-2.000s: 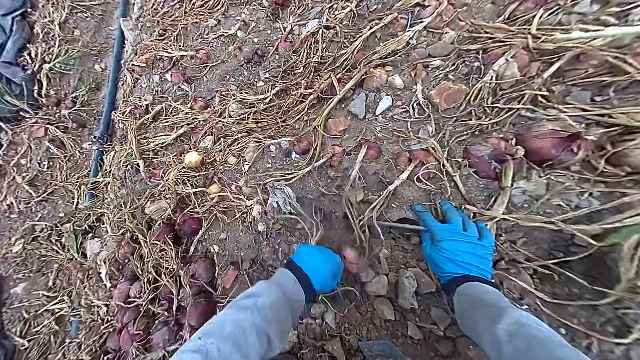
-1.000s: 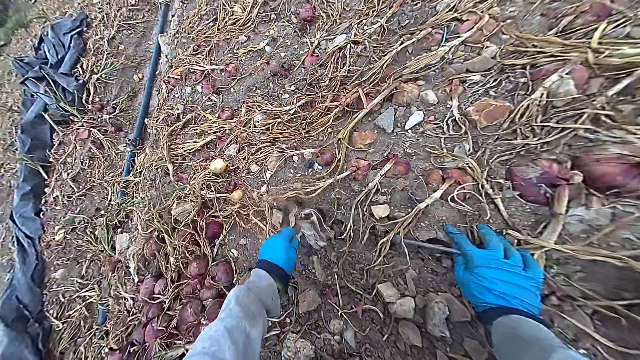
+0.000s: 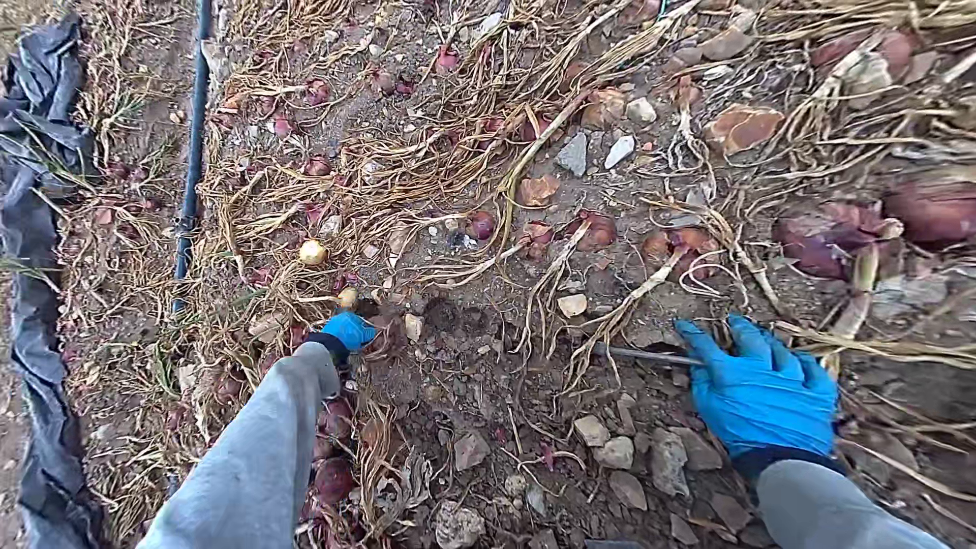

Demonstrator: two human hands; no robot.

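My left hand (image 3: 349,332), in a blue glove, is over the edge of the pile of red onions (image 3: 333,480) at lower left; its fingers are mostly hidden, and a blurred reddish thing shows beside them. My right hand (image 3: 762,385), also blue-gloved, lies palm down on the soil around the end of a thin metal rod or blade (image 3: 648,355). The tool's far end passes under the dry leaves of the onions in the ground. Red onions (image 3: 595,231) with dry tops sit in a row just above the tool.
A dark irrigation pipe (image 3: 194,152) runs down the left side, with crumpled black sheeting (image 3: 42,343) beyond it. Stones (image 3: 667,461) lie on the soil between my arms. Larger red onions (image 3: 823,238) are at the right. A small pale onion (image 3: 312,252) lies above my left hand.
My left hand has moved left, away from the tool and over to the onion pile. My right hand stays at the tool's end. The view has shifted somewhat.
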